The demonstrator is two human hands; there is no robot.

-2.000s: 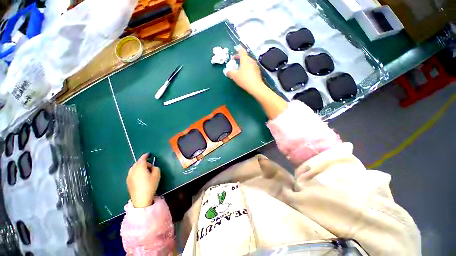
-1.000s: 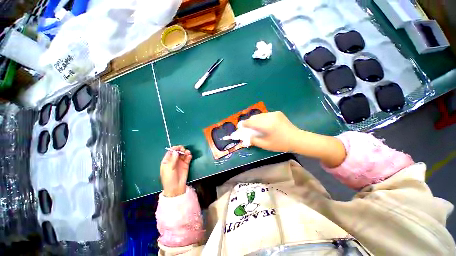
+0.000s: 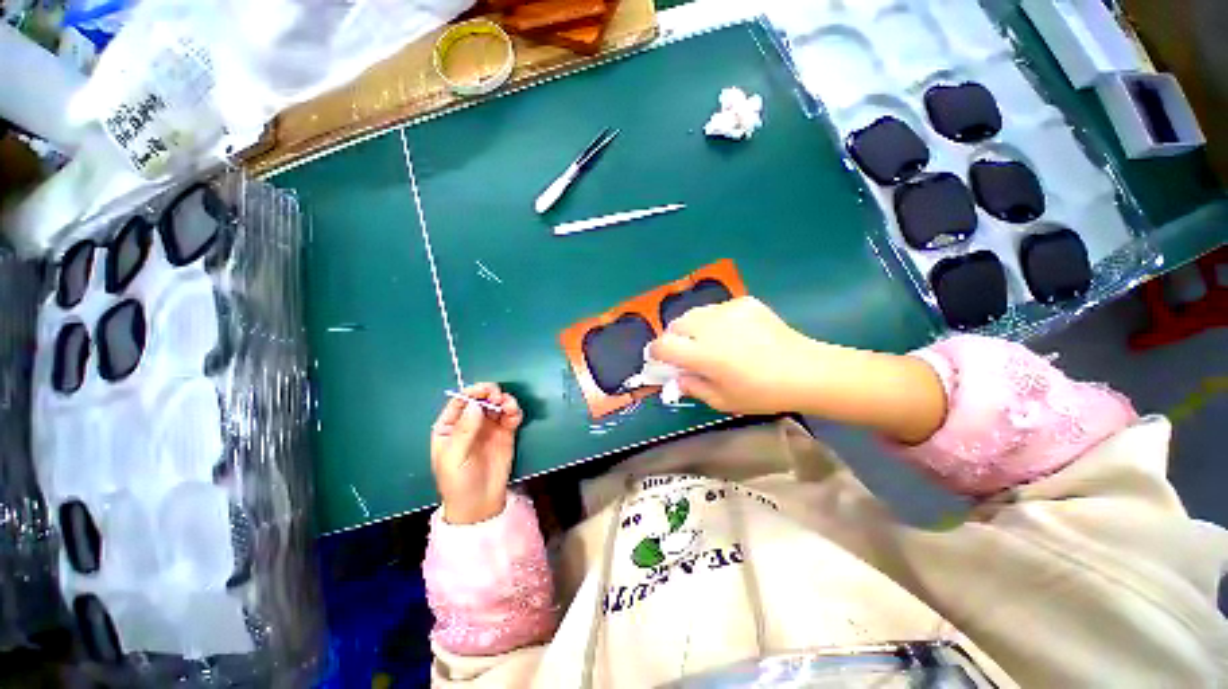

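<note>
Two black housings sit in the orange fixture (image 3: 589,382). The left housing (image 3: 618,353) shows mostly bare; the right one (image 3: 694,299) is partly covered by my right hand. My right hand (image 3: 734,357) holds a small white squeeze bottle (image 3: 660,373), mostly hidden by the fingers, its narrow end at the left housing's lower right edge. Whether it touches is unclear. My left hand (image 3: 474,438) pinches a thin pale strip (image 3: 474,401) between its fingertips, left of the fixture and apart from it.
A white-handled pointed tool (image 3: 575,172) and a white stick (image 3: 620,218) lie behind the fixture. A crumpled tissue (image 3: 734,115) lies farther back. A blister tray (image 3: 1104,222) with black housings is at right, stacked trays (image 3: 142,444) at left, and a tape roll (image 3: 474,57) at the rear.
My right hand came from the tissue area to the fixture with the white bottle; over the last second its tip shifted toward the left housing's lower right edge. The strip in my left hand became visible.
</note>
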